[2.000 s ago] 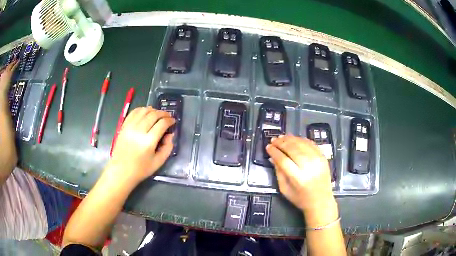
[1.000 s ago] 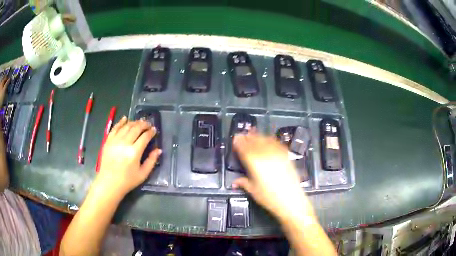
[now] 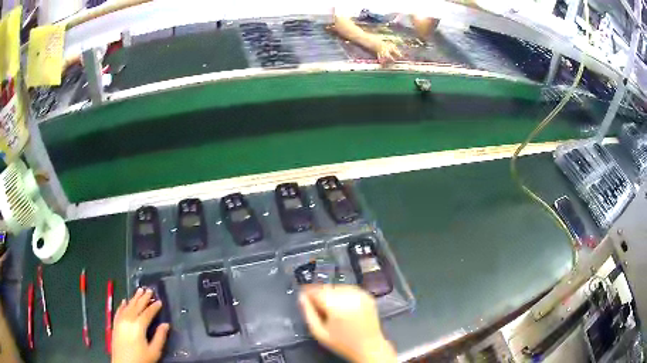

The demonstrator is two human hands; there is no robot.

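A clear blister tray [image 3: 248, 264] holds black keypad phones, backs up; five are in the back row. My left hand [image 3: 138, 330] is at the front-left phone [image 3: 157, 301], its fingers and thumb around it. Beside it lies a phone with a battery on its back [image 3: 216, 303]. The third front pocket holds no phone. My right hand [image 3: 342, 319], blurred, is over the fourth front pocket, where part of a dark phone [image 3: 306, 273] shows; what its fingers hold is hidden. The last front phone [image 3: 370, 266] has an open back. A battery [image 3: 272, 356] is cut off at the bottom edge.
Red pens [image 3: 109, 312] and a pale desk fan [image 3: 50, 237] stand left of the tray. A green conveyor [image 3: 284, 135] runs behind. Across it are another person's hands [image 3: 383, 49]. At right are a smartphone [image 3: 571, 218], a stacked tray [image 3: 599, 184] and a hanging cable [image 3: 521, 170].
The view has tilted up, showing the conveyor's far side. My right hand has moved from the third front pocket to the fourth. The third pocket's phone is gone from it. My left hand stays at its phone.
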